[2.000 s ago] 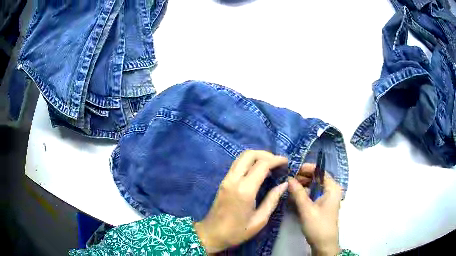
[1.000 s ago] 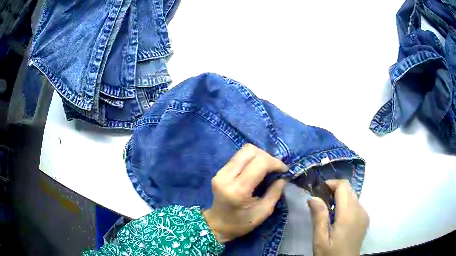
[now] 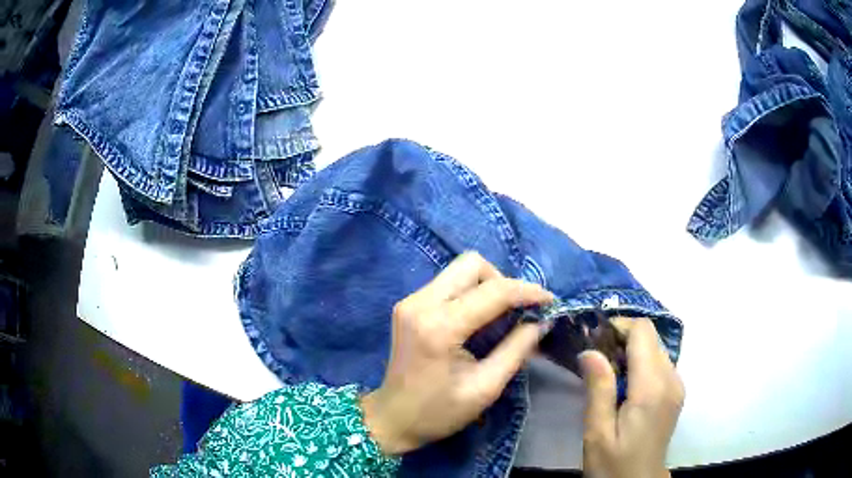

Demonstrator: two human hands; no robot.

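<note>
A mid-blue denim piece (image 3: 327, 289), rounded with paler raised seams, lies on the white table in front of me. My left hand (image 3: 458, 355) pinches its hem band between thumb and fingers, right of the piece's middle. My right hand (image 3: 635, 392) holds small dark thread snips (image 3: 589, 338) with the blades pointing left, at the hem beside my left fingertips. The snips are blurred, so I cannot tell whether the blades are open. A small white spot shows on the hem above the snips.
A layered stack of denim pieces (image 3: 140, 93) lies at the upper left of the white table (image 3: 523, 103). A crumpled denim pile (image 3: 794, 140) lies at the right. The table's curved edge runs along the lower left, with something blue below it.
The hem has swung from upright to slanting down right. My right hand has moved right and turned the snips from upright to pointing left, close to my left fingertips. The view has shifted slightly.
</note>
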